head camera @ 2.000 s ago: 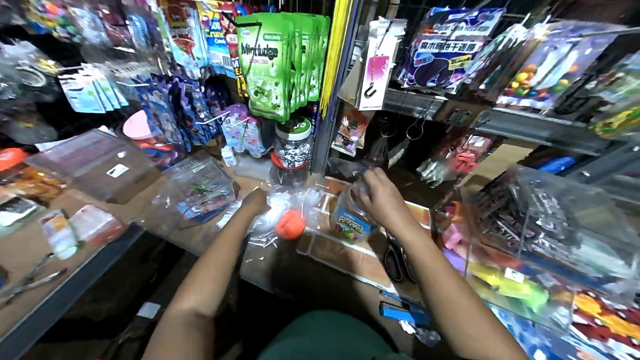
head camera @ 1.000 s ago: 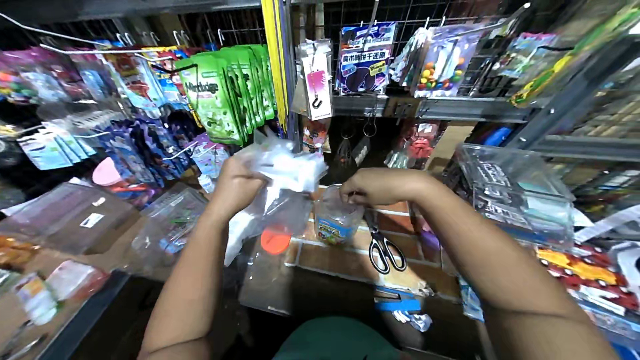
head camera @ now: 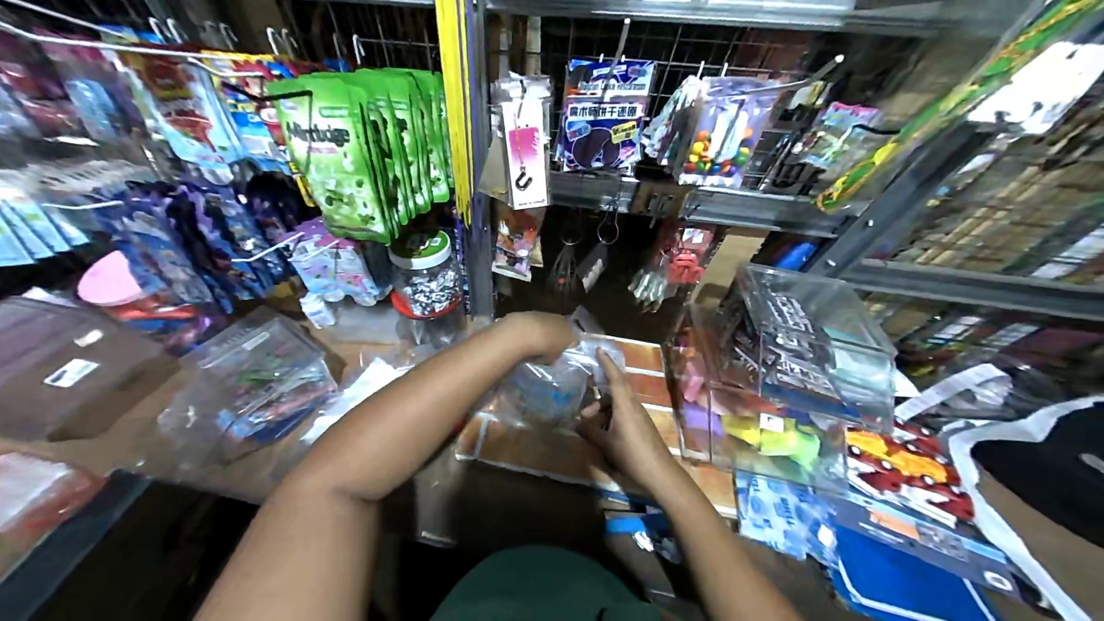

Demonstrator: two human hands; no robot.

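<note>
My left hand grips the top of a clear plastic bag above the tile-patterned board. The bag hangs over the place of a clear jar, which shows only dimly through the plastic. At the bag's right side, my right hand has its fingers bent around something dark, probably the scissors, mostly hidden by the fingers. Index finger and thumb lie near the bag's edge. Below that hand, a blue item lies beside crumpled clear plastic.
To the left sit a clear bag of small items and a brown box. A lidded jar stands behind by the yellow post. At right are a clear plastic bin and toy-car packs. Green pouches hang above.
My left hand has carried the clear plastic from the left to over the jar. My right hand has moved from the jar's rim to where the scissors lay. The view has shifted.
</note>
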